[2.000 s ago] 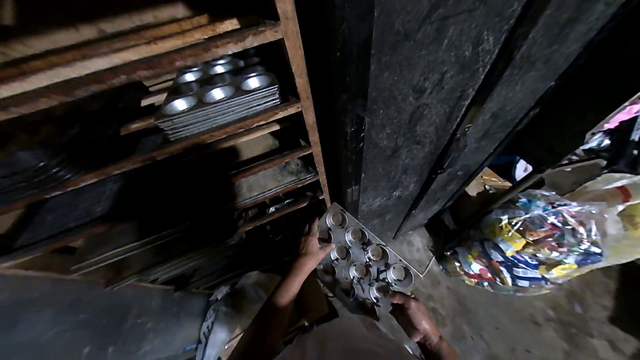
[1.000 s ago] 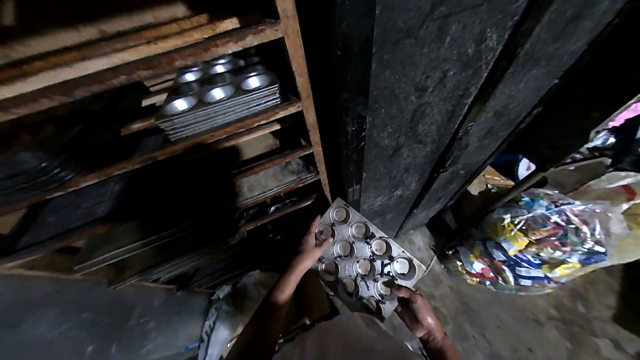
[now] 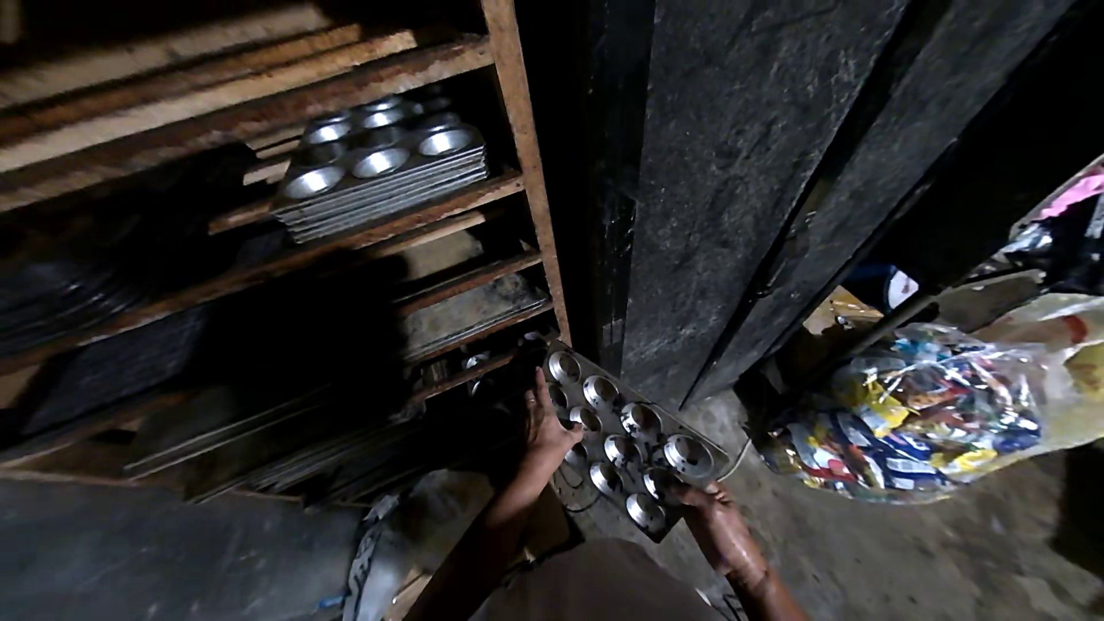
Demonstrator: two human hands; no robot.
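A metal muffin tin (image 3: 623, 450) with several round cups is held tilted between my two hands, low in front of my body. My left hand (image 3: 549, 429) grips its left edge, thumb over the top. The near right edge is in my right hand (image 3: 718, 520), whose fingertips are partly hidden by the tin. The tin's far corner is close to the lower end of the rack's upright. On a rack shelf to the upper left lies a stack of similar muffin tins (image 3: 384, 185).
A wooden rack (image 3: 528, 164) with flat trays (image 3: 474, 315) on its shelves fills the left. Dark panels (image 3: 733, 172) stand at centre right. A clear plastic bag of colourful wrappers (image 3: 914, 414) lies on the concrete floor (image 3: 862, 552) at right. A pale sack (image 3: 440, 517) is below the rack.
The muffin tin has shifted and tilted in my hands over the frames, its cups now seen at a different angle. Both hands have stayed on it.
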